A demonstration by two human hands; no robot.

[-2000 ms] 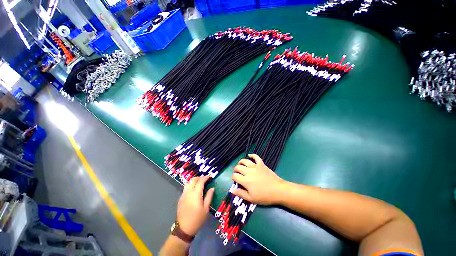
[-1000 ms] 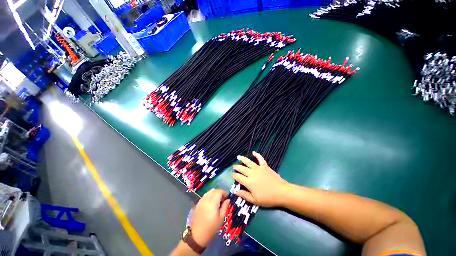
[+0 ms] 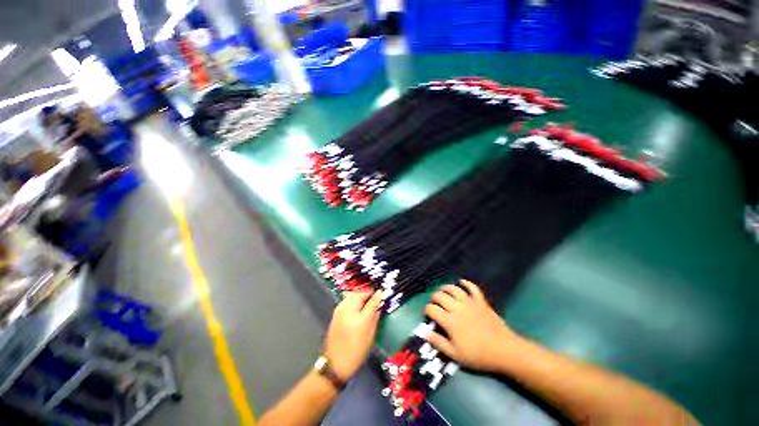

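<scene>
The nearest bundle of black cables (image 3: 491, 212) lies fanned across the bench, with red and white sleeves at both ends. Its near end is split into two groups. My right hand (image 3: 468, 326) lies over the right group, just above its white sleeves (image 3: 434, 366), fingers curved onto the cables. My left hand (image 3: 356, 324) is at the red and white ends (image 3: 354, 268) of the left group, fingertips touching them; blur hides whether it pinches any. A second cable bundle (image 3: 408, 133) with the same ends lies farther back on the left.
The green bench (image 3: 649, 291) has its edge along the left, beside a grey aisle with a yellow line (image 3: 200, 291). Black cable heaps with whitish ends lie at far left (image 3: 254, 116) and far right (image 3: 707, 91). A blue crate (image 3: 345, 71) stands at the back.
The view has shifted and blurred. My left hand has moved from the right group's ends to the left group's ends. My right hand stays on the right group.
</scene>
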